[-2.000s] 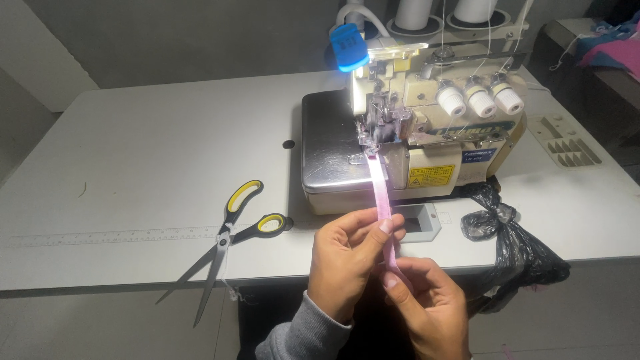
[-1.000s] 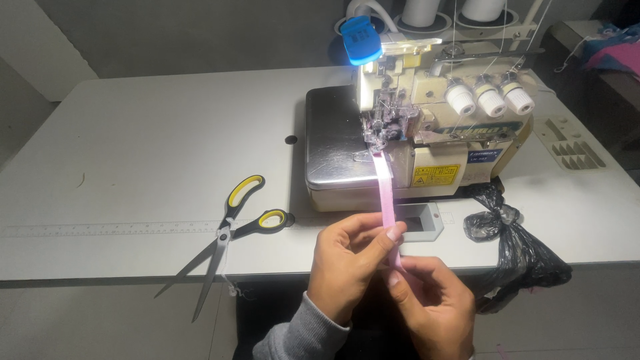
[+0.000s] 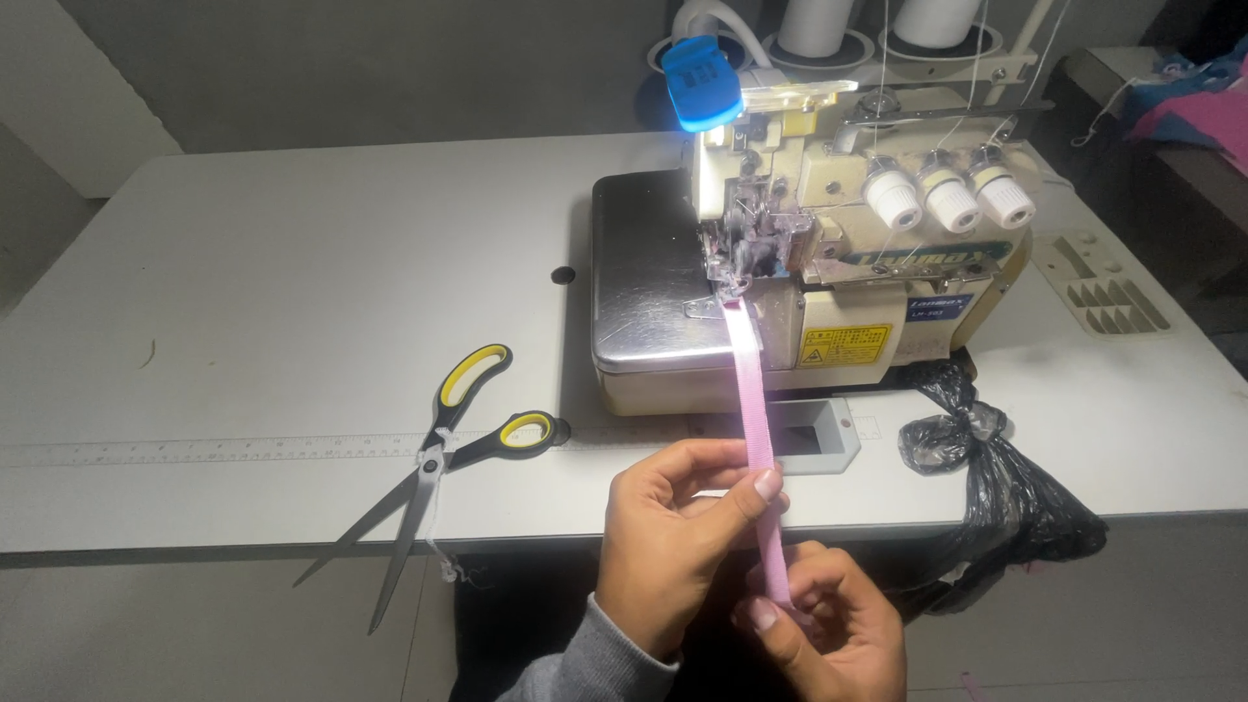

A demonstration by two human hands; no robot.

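A narrow pink fabric strip [image 3: 754, 409] runs from the presser foot area of a Lanmax overlock sewing machine [image 3: 829, 224] down toward me, past the table's front edge. My left hand [image 3: 682, 536] pinches it between thumb and fingers just in front of the machine. Lower and to the right, my right hand [image 3: 834, 619] holds the strip near its lower visible part; the strip's end is hidden by the fingers. A blue lamp [image 3: 702, 83] lights the needle area.
Black and yellow scissors [image 3: 429, 466] lie with blades spread over the table's front edge, across a printed ruler [image 3: 244, 447]. A knotted black plastic bag [image 3: 985, 458] hangs at the front right. Thread cones [image 3: 817, 24] stand behind the machine; a slotted tray [image 3: 1111, 292] is at right.
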